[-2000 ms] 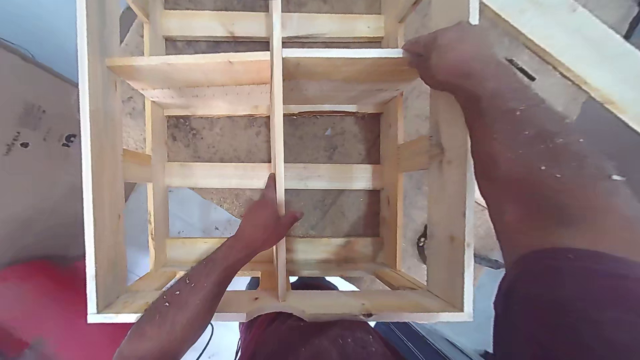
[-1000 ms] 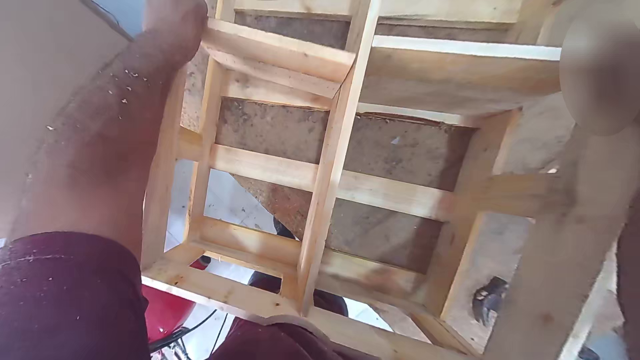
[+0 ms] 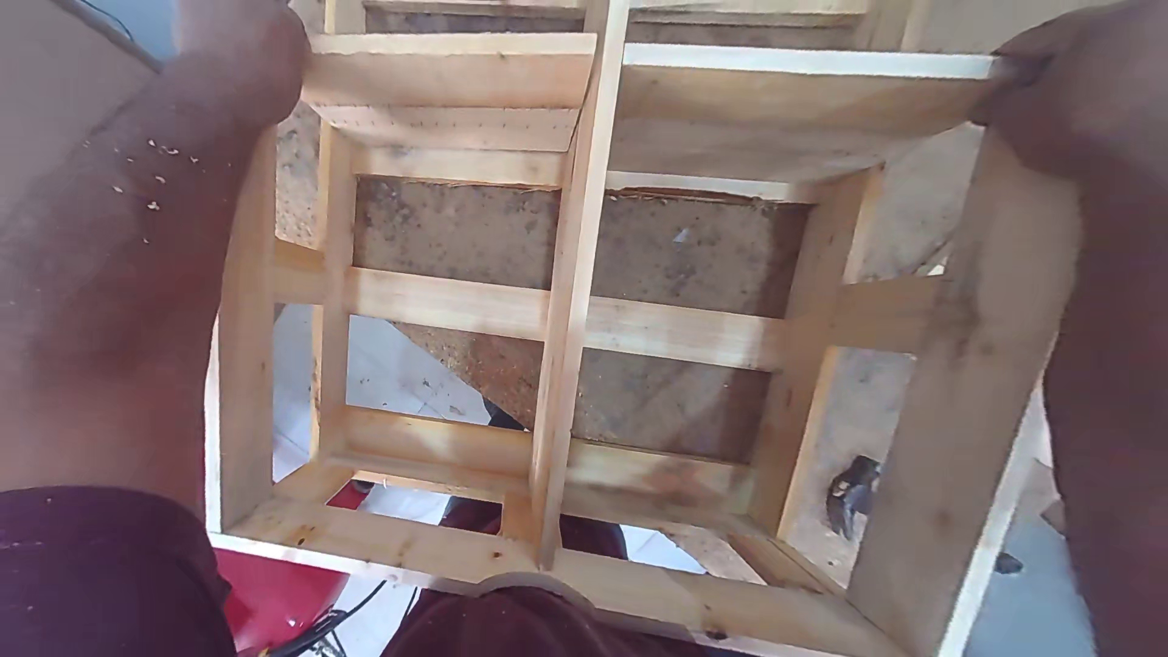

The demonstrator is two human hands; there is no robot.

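A pale wooden frame (image 3: 547, 557) with a central upright divider (image 3: 575, 301) and crosswise slats stands in front of me. Two cross boards meet the divider near the top: the left cross board (image 3: 447, 78) and the right cross board (image 3: 794, 100). My left hand (image 3: 251, 59) is at the outer end of the left board, over the frame's left side; its fingers are mostly hidden. At the outer end of the right board my right hand (image 3: 1040, 100) grips the frame's right side, with its fingertips around the board's corner.
Through the openings show a stained brown board (image 3: 675, 401) and white floor tiles (image 3: 411, 365). A dark metal tool (image 3: 853, 497), its kind unclear, lies beyond the right side. A red object (image 3: 278, 584) and a black cable (image 3: 338, 625) are at the lower left.
My left hand has left the lower part of the central divider for the upper left of the frame. My right hand remains at the upper right. The view has shifted nearer the frame.
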